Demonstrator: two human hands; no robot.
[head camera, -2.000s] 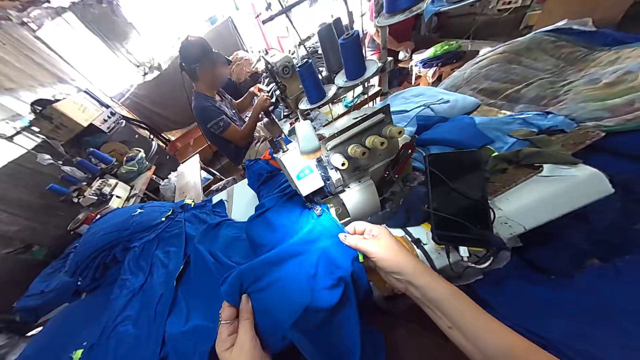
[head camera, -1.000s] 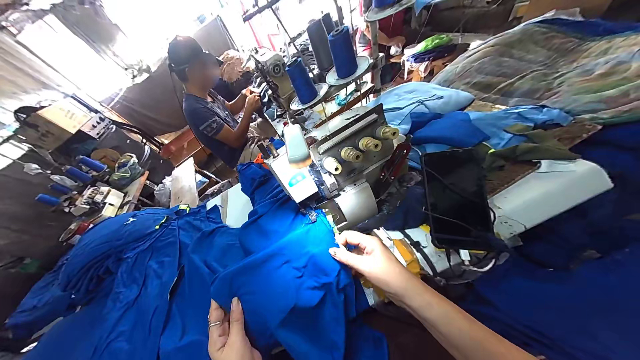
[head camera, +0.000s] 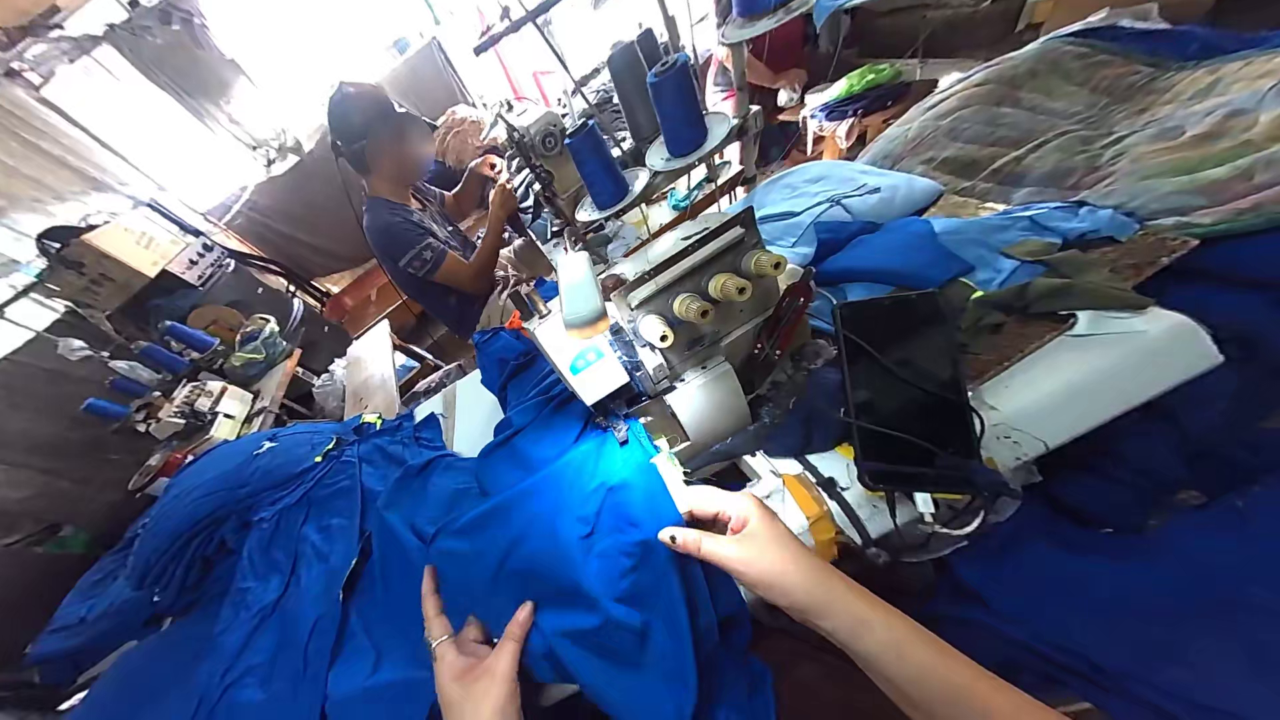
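Blue fabric (head camera: 560, 530) runs under the presser foot area of an overlock sewing machine (head camera: 690, 300), lit by a bright lamp. My right hand (head camera: 750, 550) pinches the fabric's right edge between thumb and fingers, just below the machine's white looper cover (head camera: 708, 405). My left hand (head camera: 475, 650), with a ring on one finger, rests on the near part of the fabric, thumb and forefinger spread apart. More of the blue fabric lies in folds to the left. The needle itself is too small to make out.
Blue thread cones (head camera: 678, 105) stand behind the machine. A dark tablet-like device (head camera: 908, 390) with cables lies at the right. Light blue cloth (head camera: 830, 210) is heaped beyond it. A person (head camera: 420, 210) works at another machine at the back left. A patterned cloth (head camera: 1090, 120) covers the far right.
My left hand has opened from a pinch, its thumb and forefinger now wider apart. My right hand has come a little lower along the fabric edge.
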